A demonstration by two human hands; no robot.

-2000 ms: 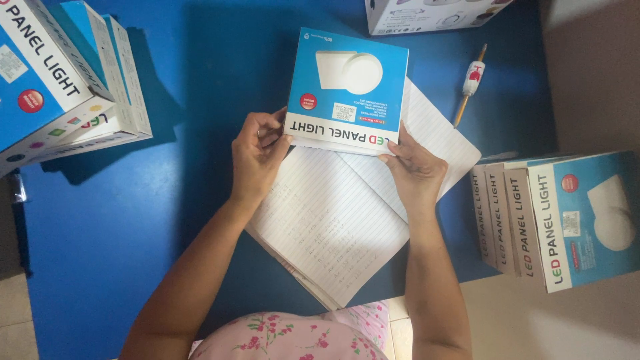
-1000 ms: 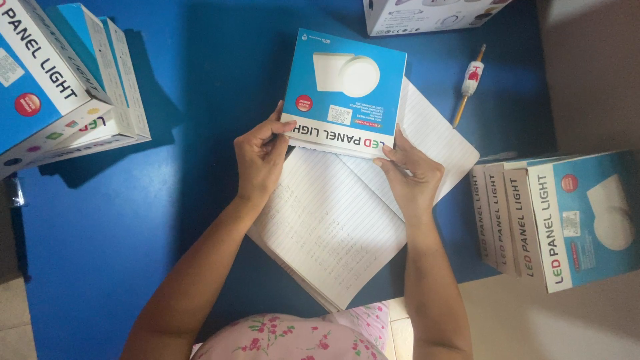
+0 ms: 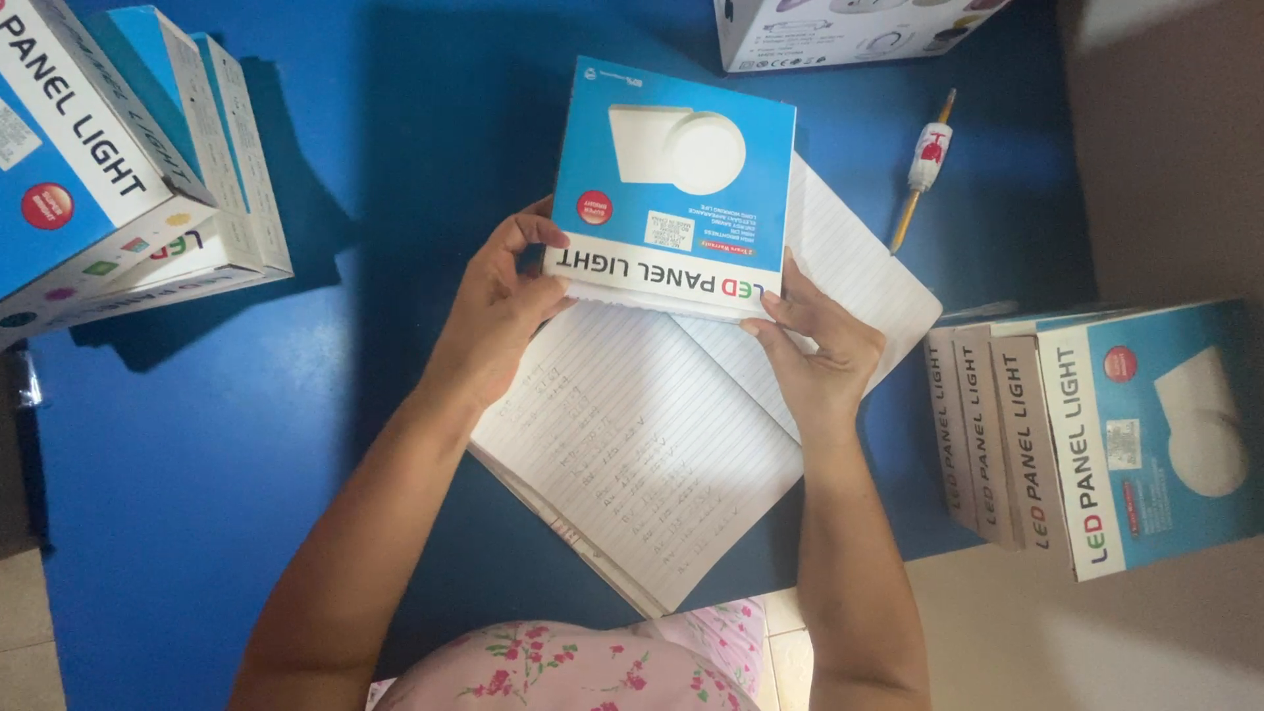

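Note:
A blue and white LED panel light box (image 3: 671,178) is held between both hands over an open lined notebook (image 3: 652,434), its printing upside down in view. My left hand (image 3: 509,296) grips the box's lower left corner, thumb on the near edge. At the lower right corner, my right hand (image 3: 815,341) pinches the box with thumb and fingers. The notebook has handwriting on its near page, and the box hides part of its far side.
Several similar boxes stand at the table's right edge (image 3: 1066,444), and more are stacked at the left (image 3: 89,168). A pencil with a white and red wrap (image 3: 928,158) lies right of the notebook. Another printed carton (image 3: 849,35) is at the far edge of the blue table (image 3: 197,474).

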